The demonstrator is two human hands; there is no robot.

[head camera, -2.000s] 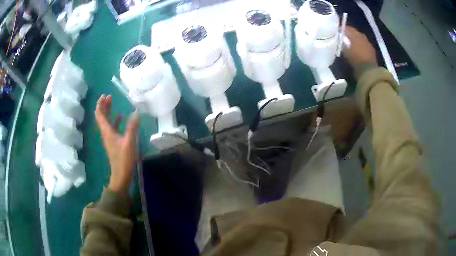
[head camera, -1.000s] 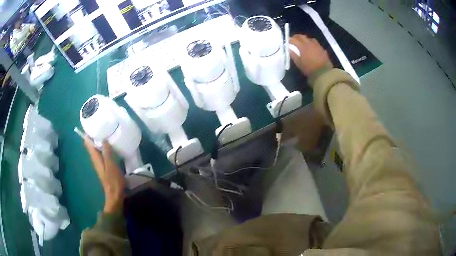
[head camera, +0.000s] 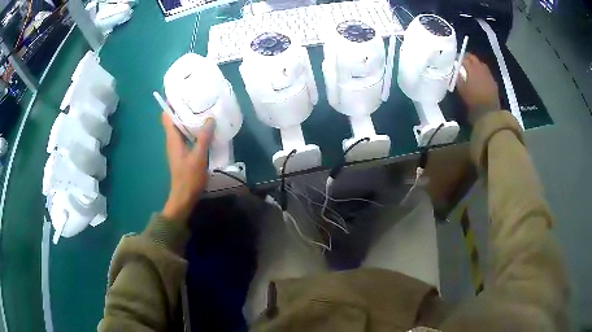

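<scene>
Several white security cameras stand in a row on the green bench. My left hand (head camera: 185, 170) is around the lower body of the leftmost camera (head camera: 202, 107), thumb in front, fingers at its left beside the antenna. That camera's dark lens face is not visible. The second camera (head camera: 278, 84), third camera (head camera: 356, 74) and rightmost camera (head camera: 425, 61) show dark round lens faces. My right hand (head camera: 479, 84) rests behind the rightmost camera's antenna on a white computer mouse (head camera: 462, 72), mostly hidden. Black pigtail cables with thin white wires hang over the bench edge.
A white keyboard (head camera: 227, 40) lies behind the cameras. More white units (head camera: 78, 152) stand in a row at the left, with others at the far left back. A white strip (head camera: 505, 71) crosses a black mat (head camera: 529, 107) at right. A monitor edge shows at the top.
My left hand was open and apart from the leftmost camera, then came onto its body. That camera's head has turned, so its dark face no longer shows. The view has shifted.
</scene>
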